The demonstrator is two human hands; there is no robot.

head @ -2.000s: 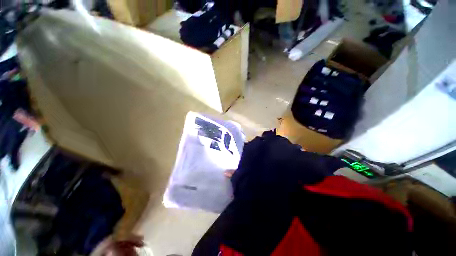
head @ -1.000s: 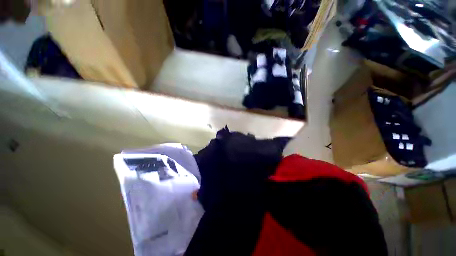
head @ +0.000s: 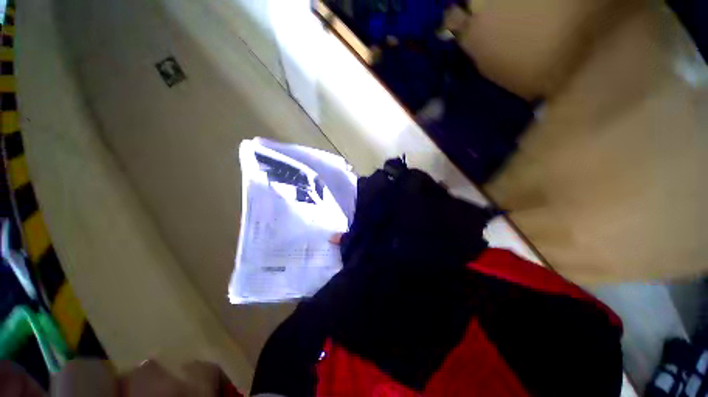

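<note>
A stack of white paper sheets (head: 291,233) with a dark printed picture lies against a dark cloth bundle (head: 419,217) near the centre. A fingertip of my right hand (head: 336,238) shows at the papers' right edge, holding them. Dark cloth hides the rest of that hand. A black and red sleeve or garment fills the view below. A blurred, skin-coloured shape at the bottom left edge looks like my left hand (head: 147,380). It is cut off, and its grip cannot be told.
A pale floor (head: 116,155) runs along the left, edged by yellow-black tape (head: 31,225). A green item (head: 31,337) is at the lower left. A white ledge (head: 373,85) crosses diagonally, with dark cloth (head: 473,108) beyond it. A large brown cardboard surface (head: 613,147) is at the right.
The view has swung away from the boxes of labelled dark bundles, and floor tape now shows at the left. The papers and dark bundle stay held. The blurred hand shape shows at the bottom left again.
</note>
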